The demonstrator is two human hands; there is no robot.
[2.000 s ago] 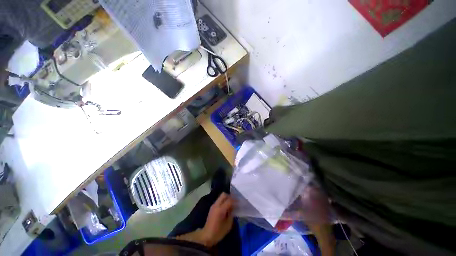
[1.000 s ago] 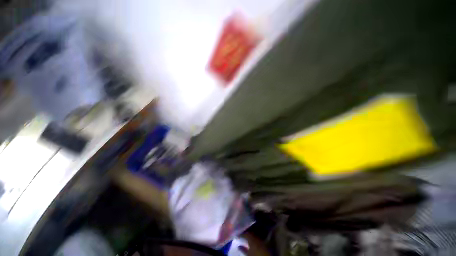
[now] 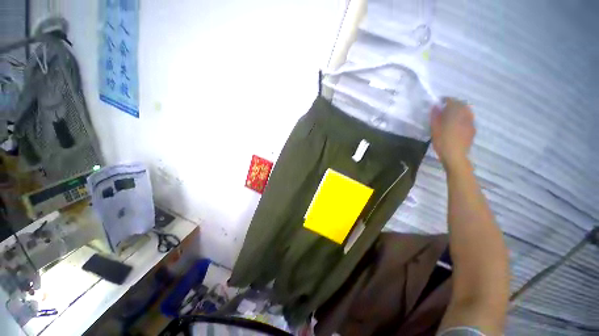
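Observation:
Dark green trousers (image 3: 289, 197) hang from a white hanger (image 3: 394, 62) against the corrugated shutter. A yellow paper (image 3: 338, 205) and a small white label (image 3: 360, 150) are on their front. My right hand (image 3: 453, 128) is raised at the hanger's right end, fingers closed around it, slightly blurred; the arm comes up from the bottom right. My left hand is not in view. Brown trousers (image 3: 400, 269) hang behind and below the green ones.
On the left, a white machine table (image 3: 72, 315) holds a phone (image 3: 107, 268), scissors (image 3: 167, 241) and a propped printed sheet (image 3: 123, 210). A blue basket (image 3: 186, 287) stands beyond the table's edge. A red card (image 3: 259, 174) is on the wall.
The view has swung up and right from the table and baskets to the hanging trousers. My right hand has left the clear bag and risen to the hanger. My left hand has gone out of view.

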